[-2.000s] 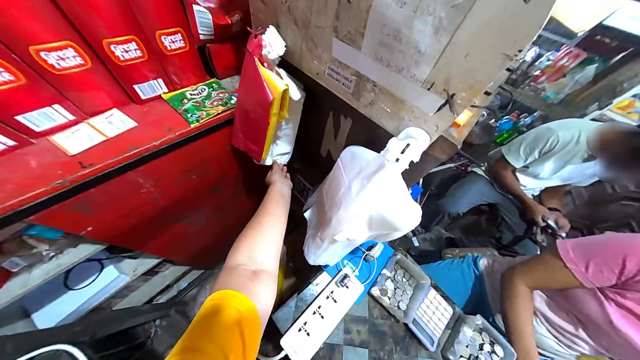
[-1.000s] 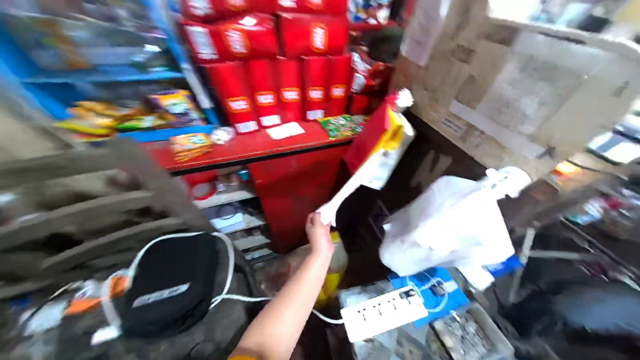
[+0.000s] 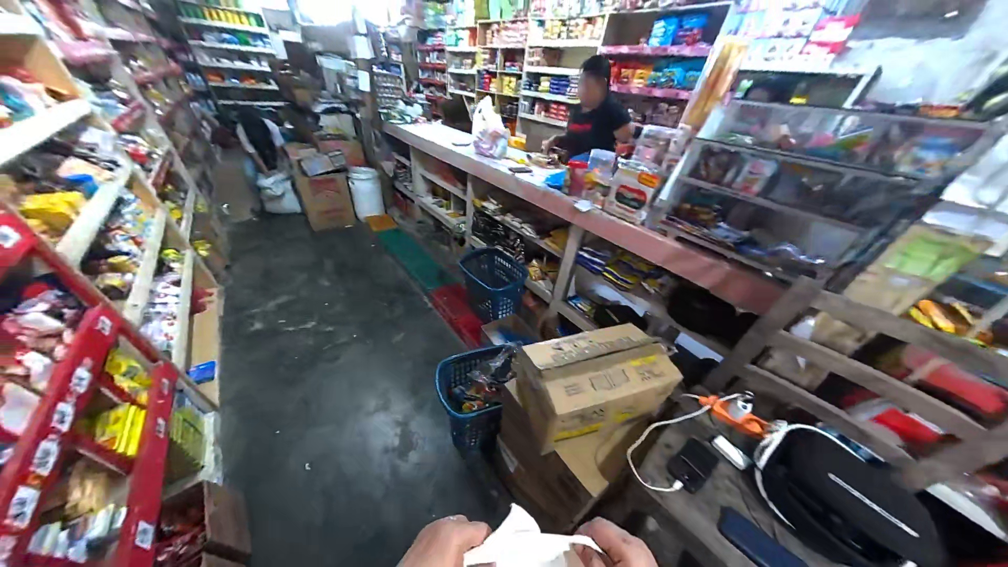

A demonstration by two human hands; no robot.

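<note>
At the bottom edge of the head view, my left hand [image 3: 446,543] and my right hand [image 3: 616,543] hold a piece of thin white material [image 3: 526,543] between them. It looks like tissue or plastic, and the picture does not settle which. Only the upper parts of both hands show. Just beyond them stand stacked cardboard boxes [image 3: 602,382]. To the right of my right hand is a wooden surface bearing a black case [image 3: 854,492], a white cable, an orange plug piece [image 3: 736,416] and a dark phone-like object [image 3: 757,537].
Packed shelves [image 3: 150,260] line the left of the aisle floor [image 3: 339,378]. Blue plastic baskets [image 3: 466,402] stand by the long counter [image 3: 535,185]. A person [image 3: 594,118] is behind the counter; another bends near a cardboard box [image 3: 324,201] farther back.
The view has swung widely from the red shelf to the store aisle. One second ago one hand held a white strip by the red shelf; now both hands are on white material.
</note>
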